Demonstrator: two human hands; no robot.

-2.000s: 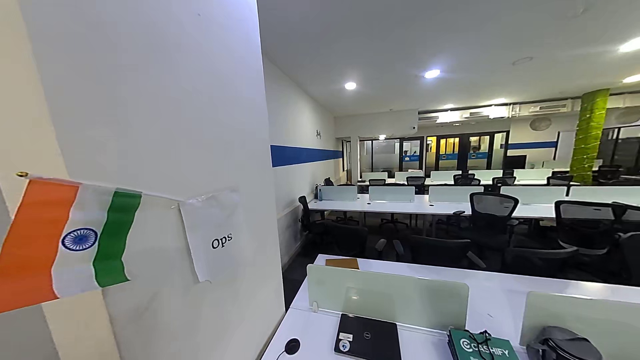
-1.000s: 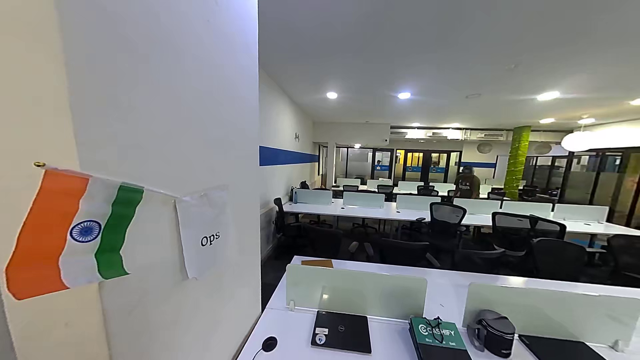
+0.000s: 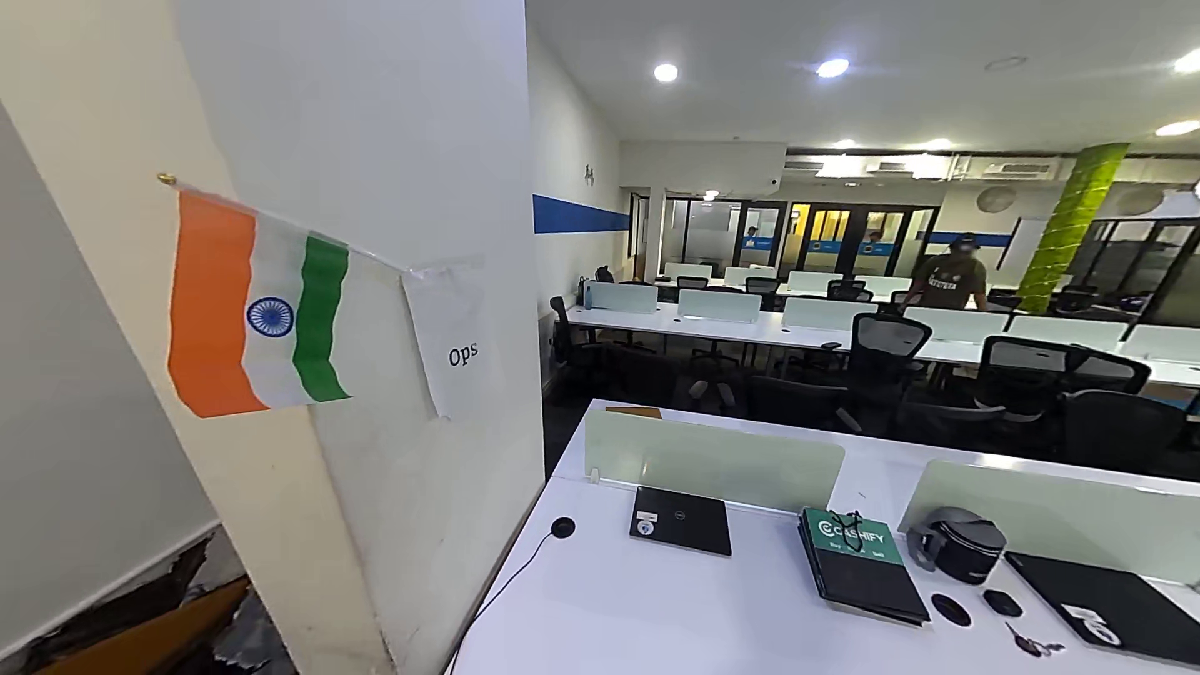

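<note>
Neither my left hand nor my right hand is in view. On the white desk (image 3: 619,600) lies a shut black Dell laptop (image 3: 682,519) with stickers. To its right are a green and black box or folder (image 3: 867,572) with a dark cord on top, a grey and black round bag (image 3: 966,546), a black computer mouse (image 3: 1003,603), keys (image 3: 1029,641) and another dark laptop (image 3: 1106,600). On the left, a small flag of India (image 3: 267,314) hangs from a stick by the pillar, beside a paper sheet (image 3: 450,342) bearing a printed word.
A pillar (image 3: 412,169) stands close at left. Frosted dividers (image 3: 712,459) cross the desk. Behind are black mesh chairs (image 3: 886,347), further desk rows, a green-wrapped column (image 3: 1073,230) and a person (image 3: 949,277) standing among the desks. A black cable runs over the desk's left edge.
The view has shifted. The person at the far desks, a dim figure one second ago, now shows more plainly and further right in the view.
</note>
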